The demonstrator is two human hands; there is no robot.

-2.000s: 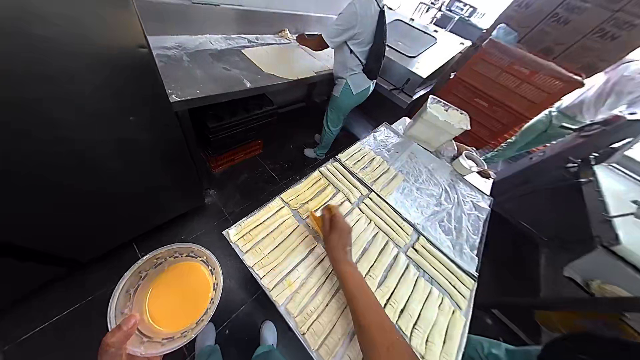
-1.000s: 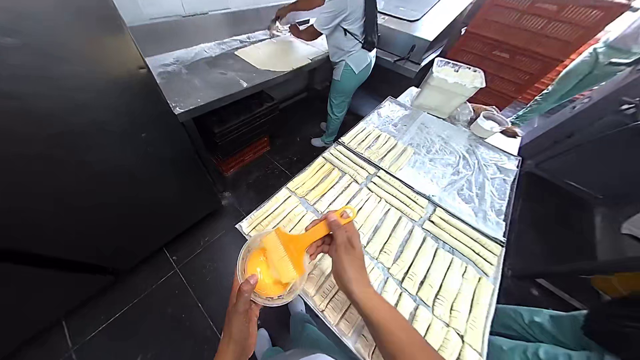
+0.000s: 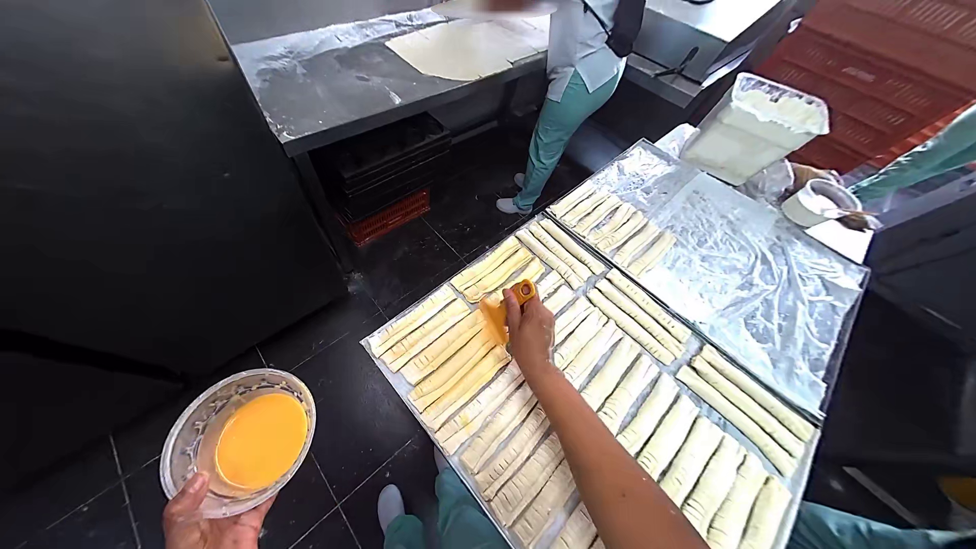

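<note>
My left hand [image 3: 217, 518] holds a clear plastic bowl from below at the lower left; orange-yellow liquid [image 3: 261, 442], like egg wash, lies in it. My right hand [image 3: 531, 332] grips a yellow-orange pastry brush [image 3: 496, 319] by its handle, its head down at the strips on the near tray. Rows of pale scored dough strips [image 3: 610, 366] cover that tray [image 3: 801, 488]. Strips at its left side look yellower and glossy. Behind it, a second tray [image 3: 747, 267] bears a group of strips at one end and a whitish smeared film over the rest.
A person [image 3: 583, 69] stands at a floured steel counter [image 3: 328, 91] with a dough sheet [image 3: 465, 49]. Beyond the trays are a white plastic tub [image 3: 755, 126], a small white container [image 3: 820, 202] and red crates [image 3: 869, 76]. A dark cabinet [image 3: 152, 183] stands at the left.
A second ago the brush was in the bowl, both held close together. The right hand has brought the brush over the tray's strips; the left hand and bowl are now apart, farther left.
</note>
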